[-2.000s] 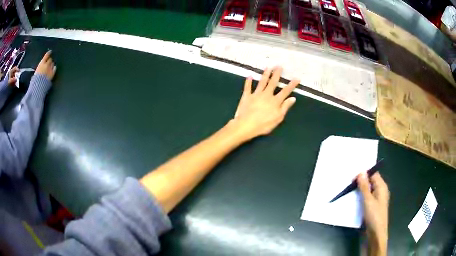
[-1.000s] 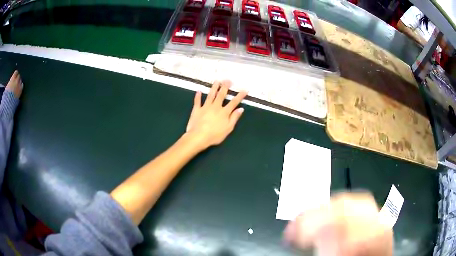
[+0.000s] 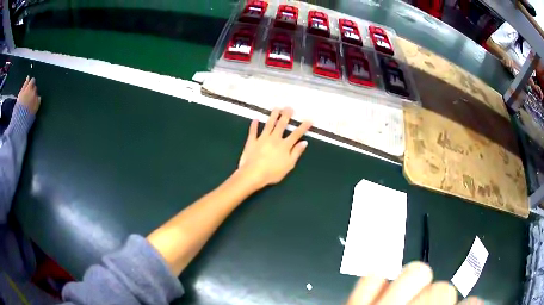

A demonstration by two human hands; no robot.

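My left hand (image 3: 271,152) lies flat with fingers spread, its fingertips at the edge of the white board (image 3: 334,116), holding nothing. My right hand (image 3: 411,289) is cut off by the bottom edge; only blurred fingers and knuckles show, so its hold cannot be told. The white sticker sheet (image 3: 376,229) lies on the dark green bench just above it. Black tweezers (image 3: 425,238) lie on the bench right of the sheet. A printed slip (image 3: 470,267) lies further right. A clear tray (image 3: 262,72) on the white board holds several red housings (image 3: 280,49) and a black housing (image 3: 394,77).
A stained brown board (image 3: 465,149) lies right of the white board. The green belt (image 3: 119,36) runs behind a pale edge strip (image 3: 107,70). Another person's hand (image 3: 28,96) and grey sleeve are at the left. Another person and a metal frame (image 3: 519,80) are at the upper right.
The tweezers were in my right hand and now lie on the bench. My right hand has moved down to the bottom edge. My left hand stays at the board edge while the view shifts.
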